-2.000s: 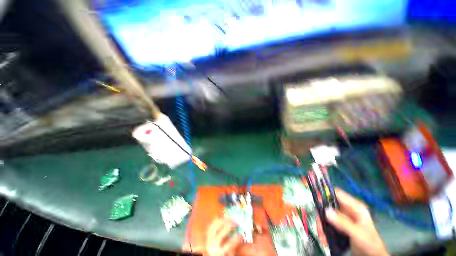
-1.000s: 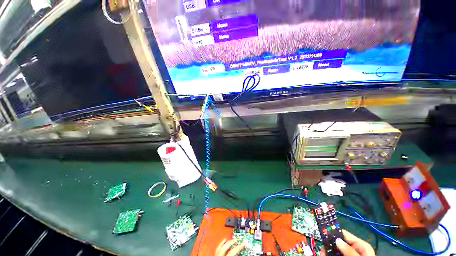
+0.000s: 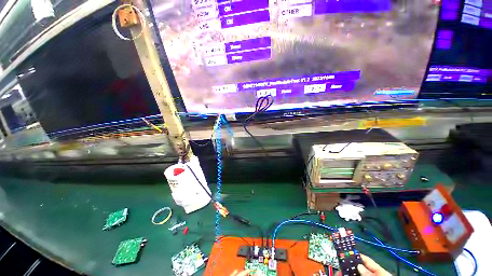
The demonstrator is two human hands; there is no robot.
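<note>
A black remote control (image 3: 347,253) with many small buttons is in my right hand (image 3: 373,268), which shows at the bottom edge, thumb on the handset. My left hand (image 3: 240,273) is mostly cut off by the bottom edge; only fingertips show, beside a green-white circuit board (image 3: 262,266). That board sits on the orange-red test fixture (image 3: 229,253), at its black connector bar (image 3: 287,253). Thin black wires and a blue cable (image 3: 302,221) run to the bar. Another circuit board (image 3: 322,249) lies at the fixture's right, next to the remote.
Several boards lie left on the green mat (image 3: 65,215), near a pale ring (image 3: 161,215) and a white cylinder (image 3: 187,188). Beyond stand an oscilloscope (image 3: 337,171), an orange box (image 3: 426,232) with a blue light, and a large screen (image 3: 302,64) with purple menu fields.
The view has steadied and tilted up, so the bench sits lower in the picture. My left hand is now mostly out of frame. My right hand still holds the remote. The screen's background picture has changed.
</note>
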